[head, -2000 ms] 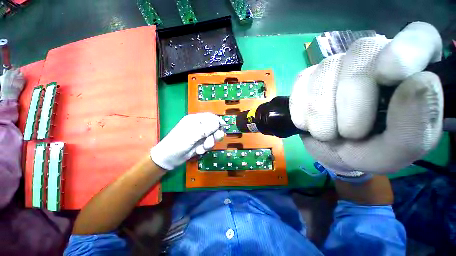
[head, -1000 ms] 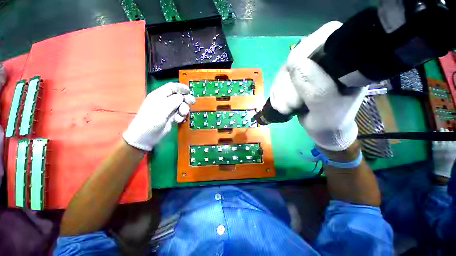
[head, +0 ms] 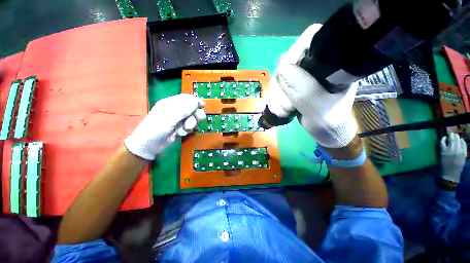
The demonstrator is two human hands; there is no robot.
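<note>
My right hand (head: 314, 97), in a white knitted glove, grips a thick black electric screwdriver (head: 371, 38). Its tip is at the right end of the middle green circuit board (head: 227, 123). Two more circuit boards lie in the orange fixture (head: 232, 179), the upper one (head: 227, 90) and the lower one (head: 232, 159). My left hand (head: 167, 123), also gloved, is over the fixture's left edge beside the middle board, with thumb and fingertips together. Whether it pinches a small screw cannot be seen.
A black screw tray (head: 193, 46) with loose silvery screws is beyond the fixture. Pale-green bars (head: 34, 180) lie on a red sheet (head: 98, 67) at left. Ridged metal pieces (head: 379, 128) and a second parts tray (head: 423, 77) are at right. Another person's gloved hand (head: 453, 159) is at far right.
Since the oldest frame, my right hand and screwdriver have drawn back from the camera, and the tip has moved to the middle board's right end. My left hand has moved left, off the middle board.
</note>
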